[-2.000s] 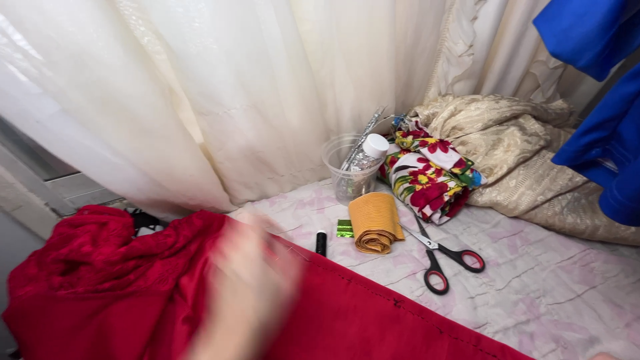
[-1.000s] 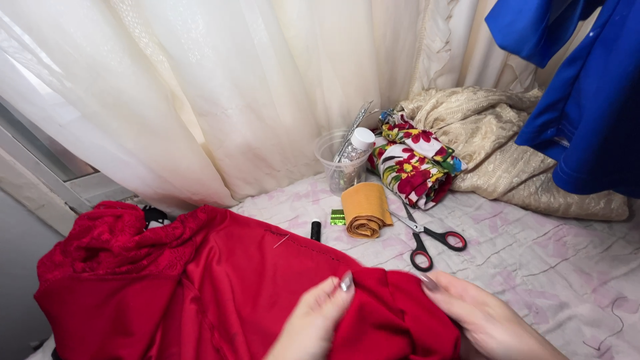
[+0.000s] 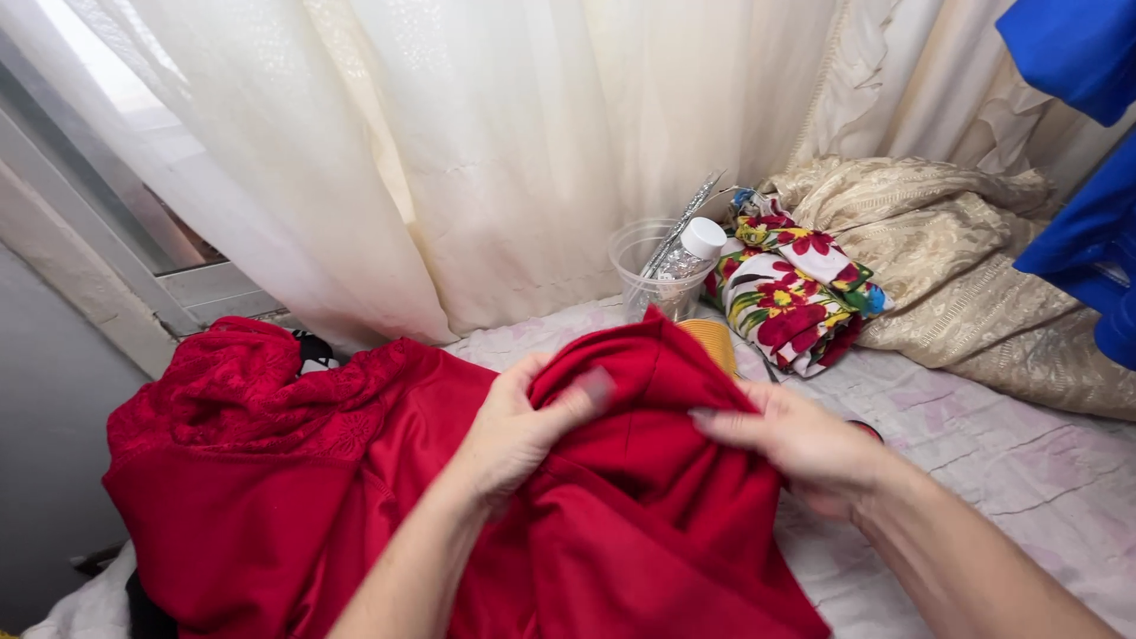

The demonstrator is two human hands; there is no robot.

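A red fabric garment (image 3: 444, 408) with a lace part is spread over the bed and bunched up in front of me. My left hand (image 3: 524, 426) grips a raised fold of it, the thumb on top and blurred. On the other side of that fold my right hand (image 3: 799, 439) pinches the cloth between thumb and fingers. A seam line runs down the lifted part between the hands. Just behind the fold, a rolled orange ribbed material (image 3: 713, 344) is partly hidden. Only a bit of the scissors' handle (image 3: 865, 429) shows past my right hand.
A clear plastic cup (image 3: 652, 288) holds a white-capped bottle (image 3: 701, 240) and a silvery stick. Beside it lie a rolled floral cloth (image 3: 790, 306) and a beige cloth heap (image 3: 958, 257). Blue fabric (image 3: 1087, 257) hangs at right. A pale curtain (image 3: 532, 160) backs the quilted bedcover (image 3: 994, 470).
Both hands have lifted the red cloth into a raised fold. It now hides the black spool and green piece and covers most of the scissors, all visible one second ago.
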